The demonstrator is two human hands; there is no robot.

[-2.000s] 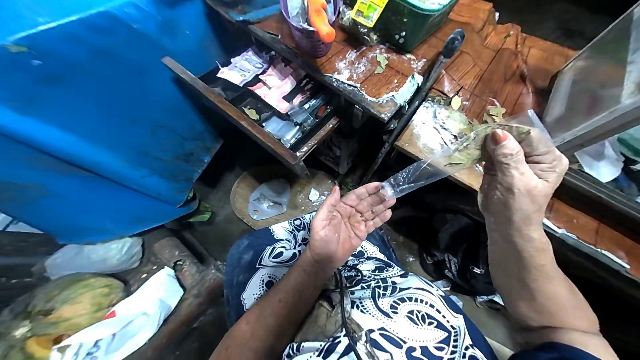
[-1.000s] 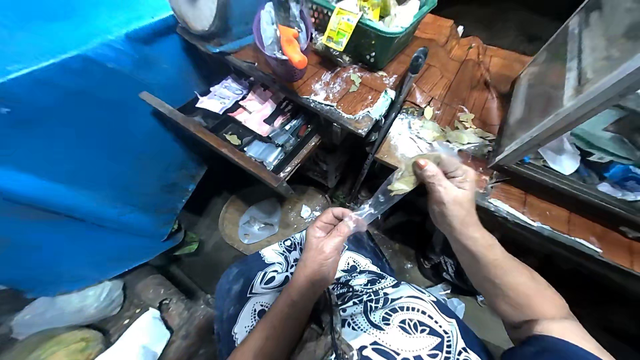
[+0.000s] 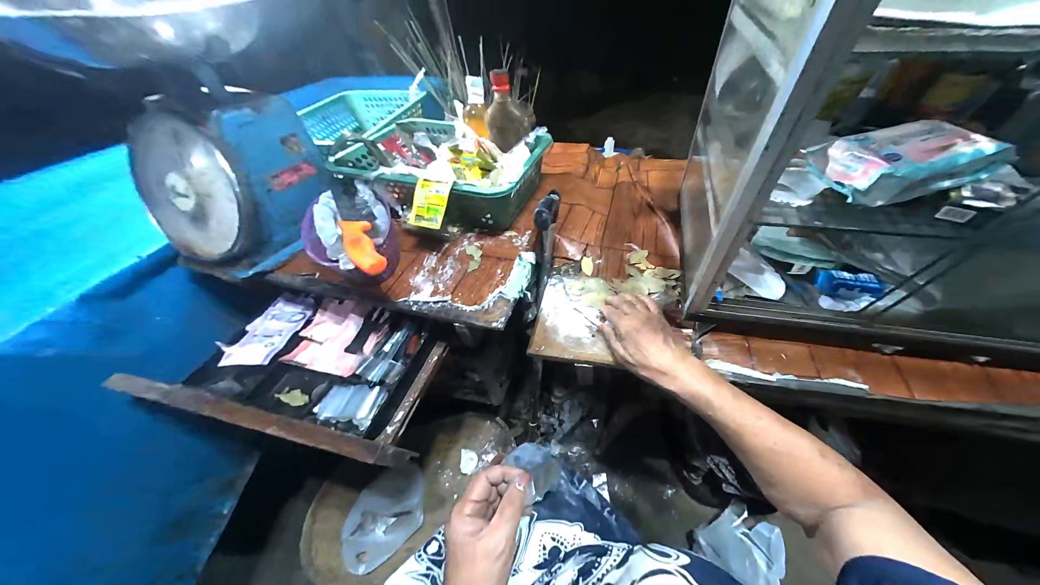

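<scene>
Low at the centre, my left hand (image 3: 489,520) pinches the edge of a clear plastic bag (image 3: 532,467) above my patterned clothing. My right hand (image 3: 642,333) reaches forward onto the wooden tabletop (image 3: 565,329), which is dusted with white powder. Its fingertips touch the near edge of a pile of dry leaves (image 3: 642,280); whether they grip a leaf cannot be told. What the bag holds is unclear.
An open drawer (image 3: 260,422) with banknotes and small plastic bags juts out at left. Behind it stand a blue dial scale (image 3: 268,171), a purple container (image 3: 313,236) and a green basket (image 3: 496,203). A glass display case (image 3: 886,301) stands at right.
My right hand has let go of the clear bag and moved forward to the leaves on the table. My left hand still holds the bag. The view has tilted up.
</scene>
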